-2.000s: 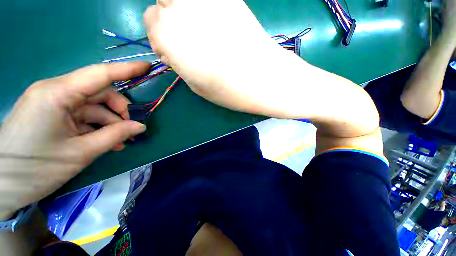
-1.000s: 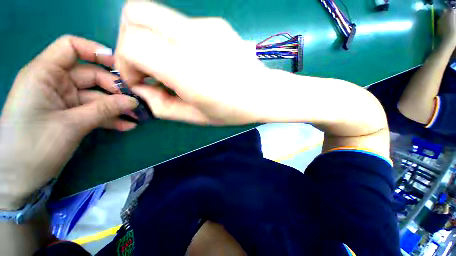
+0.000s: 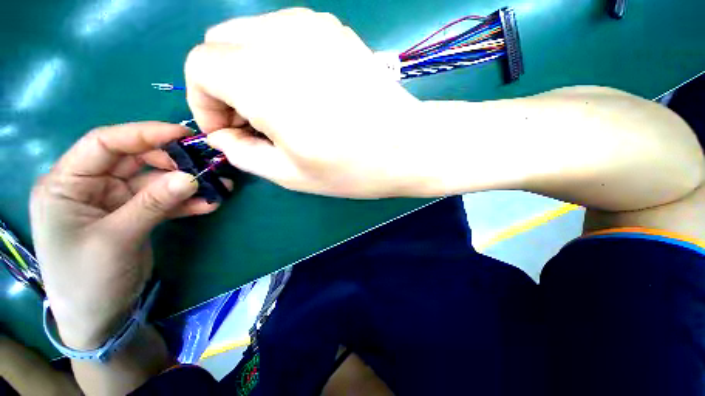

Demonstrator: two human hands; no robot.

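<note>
My left hand [image 3: 116, 193] grips a black connector housing [image 3: 188, 161] between thumb and fingers at the left of the view. Several thin coloured wires enter the housing. My right hand [image 3: 270, 100] is at the housing's right side, its thumb and index finger closed on thin wires [image 3: 195, 140]; their tips are too small to make out. The harness bundle [image 3: 456, 48] comes out to the right beyond my right hand and ends in a long black connector [image 3: 511, 45] lying on the table. A loose blue wire end [image 3: 166, 87] sticks out left of my right hand.
The green table [image 3: 332, 255] has its edge running diagonally before me. Another wire bundle [image 3: 17, 255] lies at the left edge of view. A small black piece [image 3: 616, 8] is at the top right. Part of another person's arm [image 3: 35, 371] shows at the bottom left.
The view has shifted, bringing in the bundle at the left. Since the earliest frame my right hand has come down to the housing, and it now pinches wires there. My left hand still holds the housing.
</note>
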